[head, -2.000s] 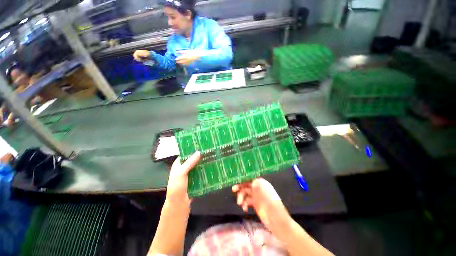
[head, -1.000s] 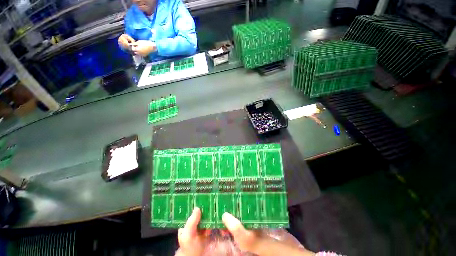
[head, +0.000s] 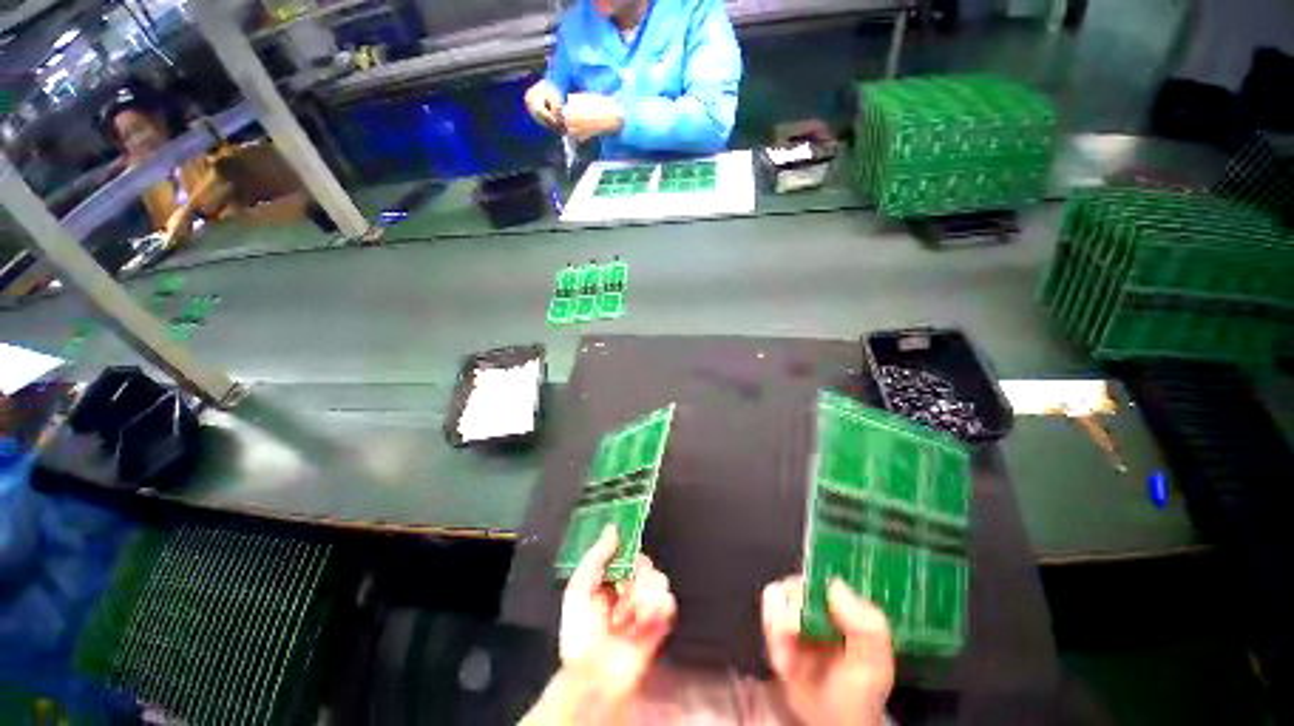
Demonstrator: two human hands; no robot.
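Observation:
My left hand (head: 613, 613) holds a green PCB panel (head: 620, 489) by its lower end, tilted up at an angle, over the left part of the black mat (head: 724, 468). My right hand (head: 834, 645) holds another green PCB panel (head: 891, 525) by its lower left part, also tilted up, over the right part of the mat. The two panels are apart. Each has a dark dotted band across its middle. My thumbs lie on the faces of the panels; most of my fingers are behind them.
A spacer bin (head: 500, 397) stands left of the mat, a component bin (head: 937, 386) at its back right. A small panel (head: 588, 292) lies on the bench beyond. Racked panels (head: 1171, 277) and a blue cap (head: 1158, 488) are right. A person in blue (head: 653, 71) sits opposite.
The single wide panel held in both hands is now two separate panels, one in each hand, moved apart and tilted up. The camera view has shifted left.

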